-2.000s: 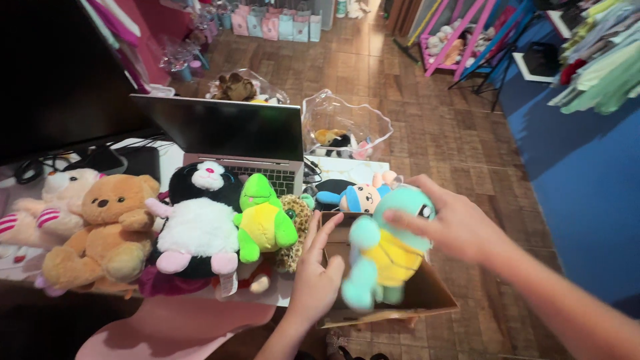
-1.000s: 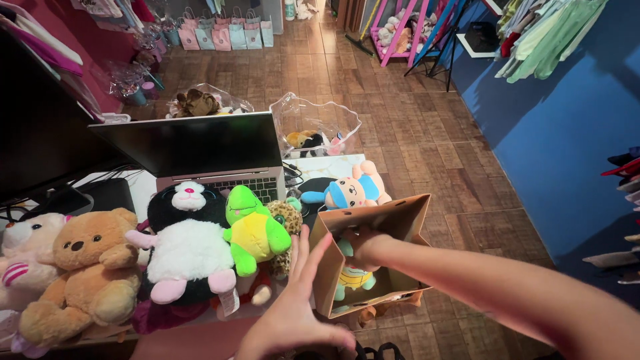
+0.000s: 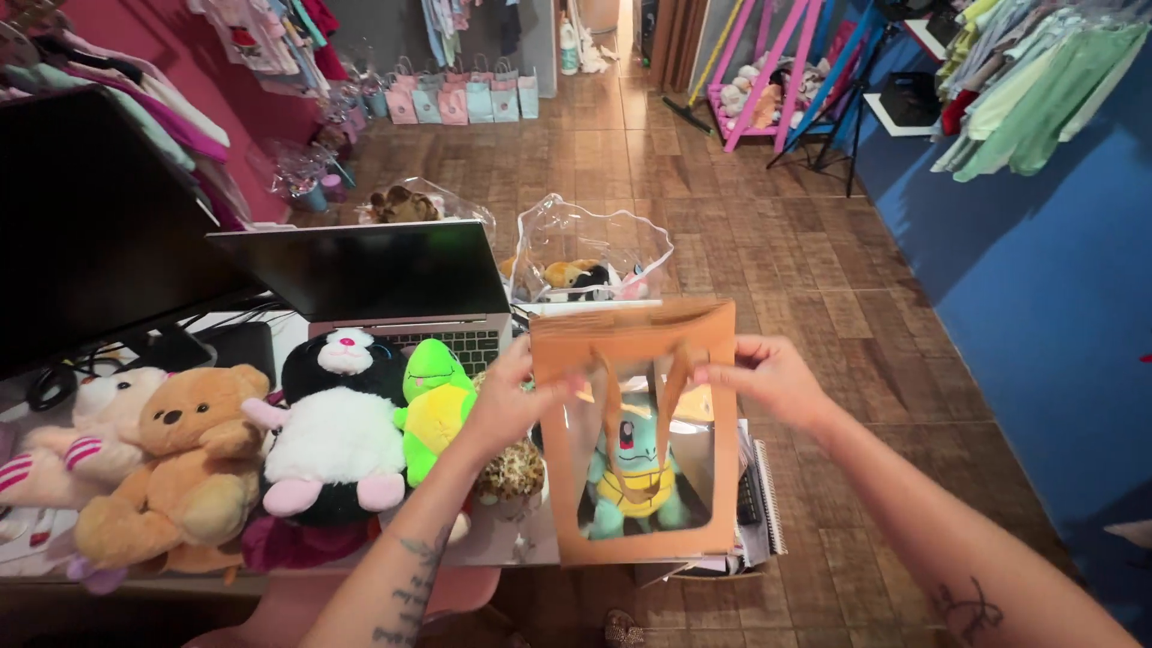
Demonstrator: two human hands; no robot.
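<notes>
A brown paper gift bag [image 3: 567,504] with a clear window stands upright between my hands, its top edges together and its ribbon-like handles hanging over the window. Through the window shows a turquoise turtle plush toy [image 3: 637,463] with a yellow belly. My left hand [image 3: 522,391] grips the bag's upper left edge, thumb in front. At the upper right edge, my right hand [image 3: 765,369] holds the bag between thumb and fingers. Just left of the bag sit a green turtle plush [image 3: 434,409] and a spotted plush [image 3: 511,470].
On the desk are a black-and-white plush [image 3: 337,432], a tan teddy bear [image 3: 193,450], an open laptop [image 3: 387,270] and a monitor [image 3: 99,225]. Spiral notebooks [image 3: 763,495] lie right of the bag. Clear plastic bags of plush toys [image 3: 594,243] are beyond the laptop.
The turquoise plush, held in my hands at first and then lowered by my right hand into the bag, is now inside it. Both hands have moved to the bag's top sides; its window now faces me.
</notes>
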